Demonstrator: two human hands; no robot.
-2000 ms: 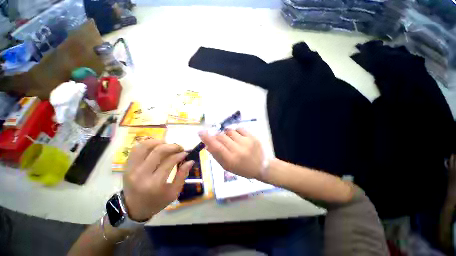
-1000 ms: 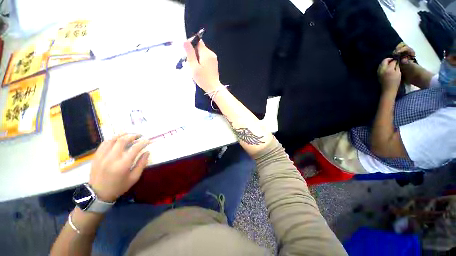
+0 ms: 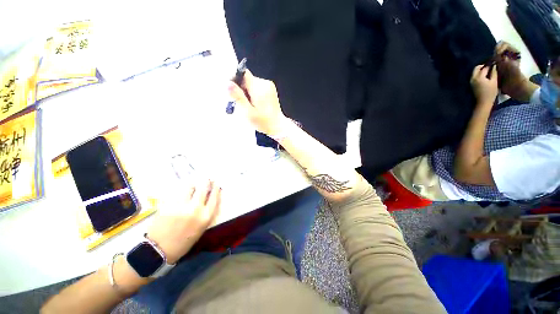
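Note:
My right hand (image 3: 261, 103) holds a black pen (image 3: 241, 70) upright over the right part of a white sheet (image 3: 166, 116), beside the black coat. A short dark piece, maybe the pen cap, shows just below the fingers. The sheet is overexposed; a faint garment drawing shows near its lower edge and a dark clip or binding along its top. My left hand (image 3: 187, 221) rests flat with fingers spread on the sheet's lower left, holding nothing. A black phone (image 3: 103, 181) lies on a yellow book (image 3: 147, 208) to its left, a pale strip of glare across it.
A black coat (image 3: 307, 67) covers the table right of the sheet. Yellow books with black characters (image 3: 15, 156) lie at left. At right, a person in a checked apron (image 3: 470, 144) handles black cloth (image 3: 423, 98). A blue bin (image 3: 470, 285) stands on the speckled floor; a red stool (image 3: 402, 193) shows.
My left hand has moved right onto the sheet. My right hand still holds the pen, now slightly lower in view. The view has shifted, and the phone now shows a glare strip.

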